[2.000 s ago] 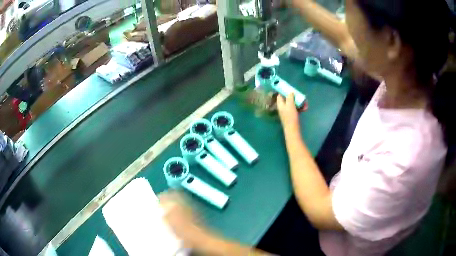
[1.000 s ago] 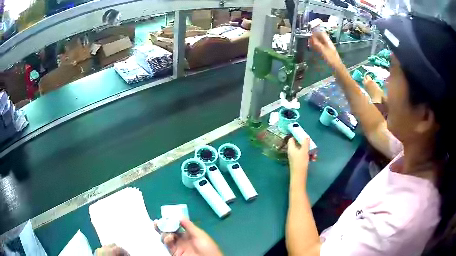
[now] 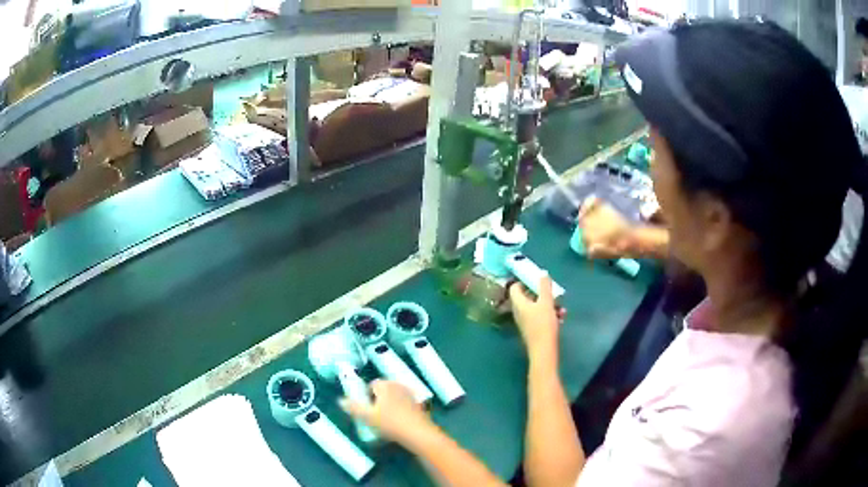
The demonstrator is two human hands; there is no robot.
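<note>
My right hand (image 3: pixel 385 411) comes in from the bottom edge, its fingers around the handle of a turquoise handheld fan (image 3: pixel 335 356). That fan is slightly blurred and its dark grille does not show. Another fan (image 3: pixel 333 445) lies to its left, dark grille up. Two more fans (image 3: pixel 442 371) lie side by side to its right, also grille up. A white stack of flat sleeves (image 3: pixel 224 445) lies at the lower left. My left hand is out of the picture.
A neighbour (image 3: pixel 704 399) sits at the right, one hand holding a fan (image 3: pixel 537 274) under the green press (image 3: pixel 476 150), the other on its lever. A dark conveyor belt (image 3: pixel 247 276) runs behind the bench's pale rail. A metal post stands by the press.
My right hand has moved from the white stack to a fan in the row. A fan now lies left of it. My left hand has left view. The neighbour's lever hand is lower.
</note>
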